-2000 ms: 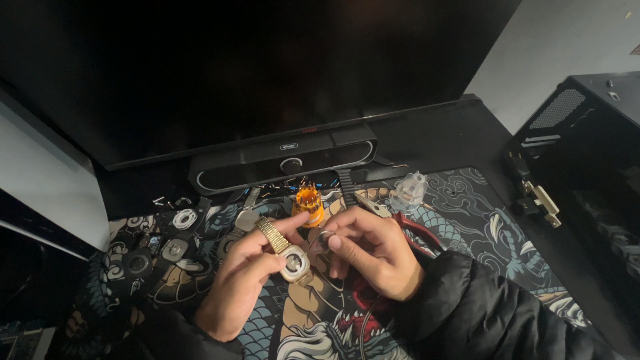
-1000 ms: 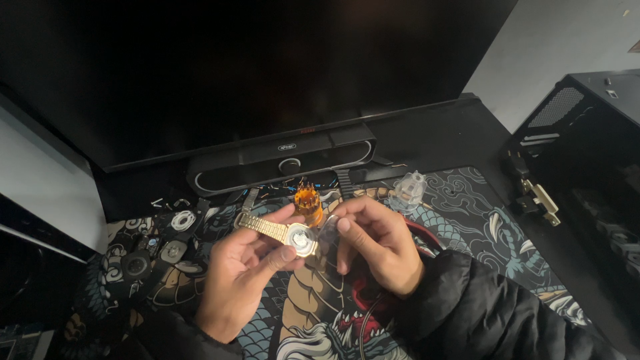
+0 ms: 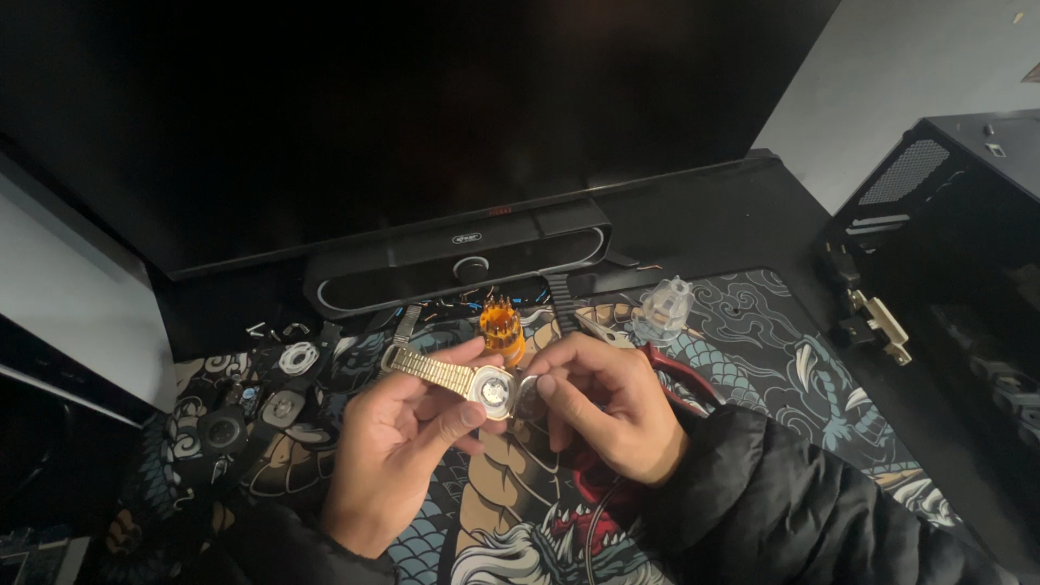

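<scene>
My left hand point(image 3: 398, 447) holds a gold-coloured wristwatch point(image 3: 492, 392) by its case, with the back of the case facing up and a white ring and the movement showing inside. Its metal link bracelet point(image 3: 426, 367) stretches to the upper left over my fingers. Between the thumb and fingers of my right hand point(image 3: 609, 410) is a round metal watch case back point(image 3: 530, 398), just right of the watch. An orange screwdriver bit holder point(image 3: 501, 329) stands upright behind both hands. Red-handled pliers point(image 3: 682, 374) lie partly hidden behind my right hand.
A clear plastic cap point(image 3: 664, 309) stands at the back of the patterned mat point(image 3: 756, 349). Watch parts point(image 3: 283, 408) lie to the left, and a dark strap point(image 3: 561, 302) lies near the speaker bar point(image 3: 422, 272). A monitor point(image 3: 406, 122) rises behind; an open computer case point(image 3: 942, 203) is at right.
The watch in my left hand has turned, so its bracelet now points more to the left than two seconds ago. My right hand has stayed close beside it.
</scene>
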